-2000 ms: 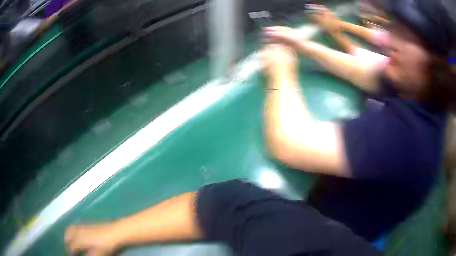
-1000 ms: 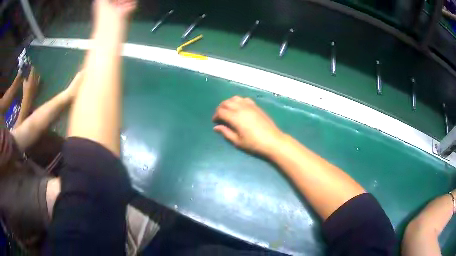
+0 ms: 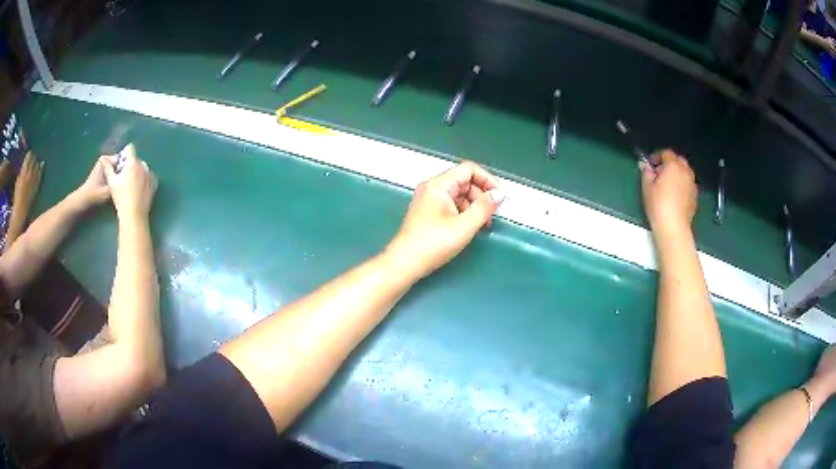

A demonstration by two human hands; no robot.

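Observation:
My right hand (image 3: 671, 190) reaches over the green conveyor belt, with its fingers closed on a slim dark pen-like tube (image 3: 632, 141). The tube is tilted, its pale end pointing away to the upper left. My left hand (image 3: 451, 212) is over the white edge rail (image 3: 380, 166), with thumb and fingertips pinching a tiny white piece (image 3: 498, 196). The fingers partly hide the piece. Other slim dark tubes lie spaced out on the belt, one (image 3: 554, 125) left of my right hand and one (image 3: 720, 192) right of it.
A yellow bent strip (image 3: 302, 123) lies on the rail and belt edge. A grey post (image 3: 810, 285) is bolted to the rail at the right; another (image 3: 36, 44) stands far left. People's forearms are at both sides over the green worktable (image 3: 275, 275).
My left hand has come back from the upper left to the rail, now holding the white piece. My right hand has moved from the table onto the belt and taken a tube. The belt tubes appear shifted.

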